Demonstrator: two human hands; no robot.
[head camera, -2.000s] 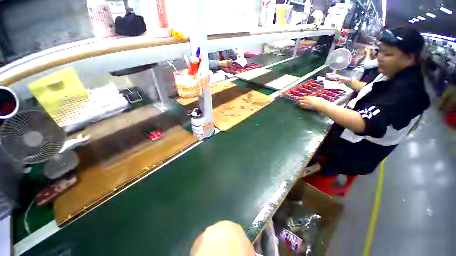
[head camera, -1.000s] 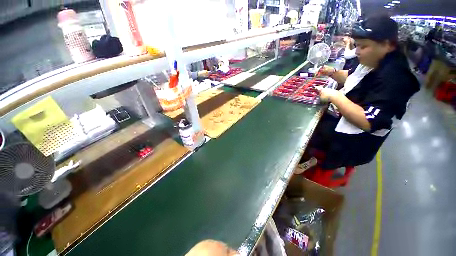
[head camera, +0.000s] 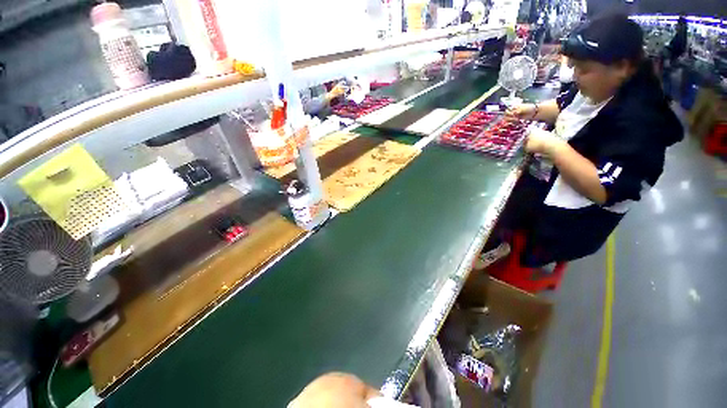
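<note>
A rounded part of a bare hand shows at the bottom edge; it seems to be my right hand (head camera: 339, 392). It is over the near side of the green belt (head camera: 351, 263), cut off by the frame, with its fingers hidden. A small white piece (head camera: 389, 402) shows beside it; I cannot tell if it is held. My left hand is out of the picture. A small red-and-black phone (head camera: 232, 230) lies on the brown board (head camera: 183, 295) beyond the belt.
A person in a dark jacket (head camera: 614, 135) sits at the right, hands at a tray of red phones (head camera: 490, 134). A post with a white bottle (head camera: 301, 204) and pen cup (head camera: 275, 147) stands beyond the belt. A fan (head camera: 40, 261) is left; an open cardboard box (head camera: 530, 319) is below the bench edge.
The view has turned and shifted slightly. The hand at the bottom edge sits lower than two seconds ago, and a white piece now shows beside it. The other person's hands have moved at the tray.
</note>
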